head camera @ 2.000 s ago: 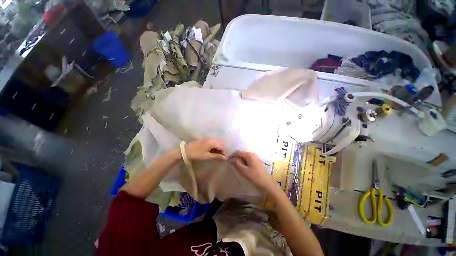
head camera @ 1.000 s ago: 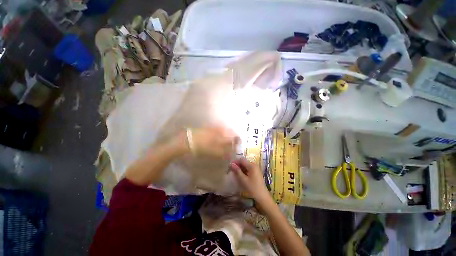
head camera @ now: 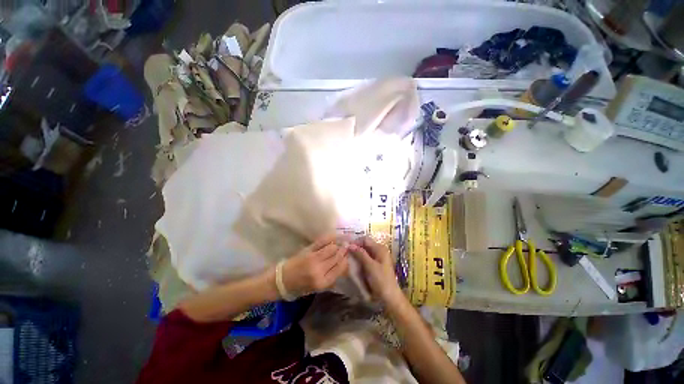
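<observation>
The pale beige cut panel lies flat over the table left of the needle area, which is washed out by a bright lamp. A tan-pink piece lies on top of it. My left hand and my right hand meet at the cloth's near edge, left of the yellow tape on the machine bed. The fingertips of both hands pinch the edge of the cloth. Whether a small tool is between the fingers cannot be told.
Yellow-handled scissors lie right of the tape. Small tools lie further right. A white thread cone and spools stand on the machine. A white bin with dark scraps is behind. Khaki bundles are at the back left.
My left hand has moved toward me, from over the cloth to its near edge beside my right hand. The tan-pink piece lies more spread out. Since the oldest frame, the view has shifted right.
</observation>
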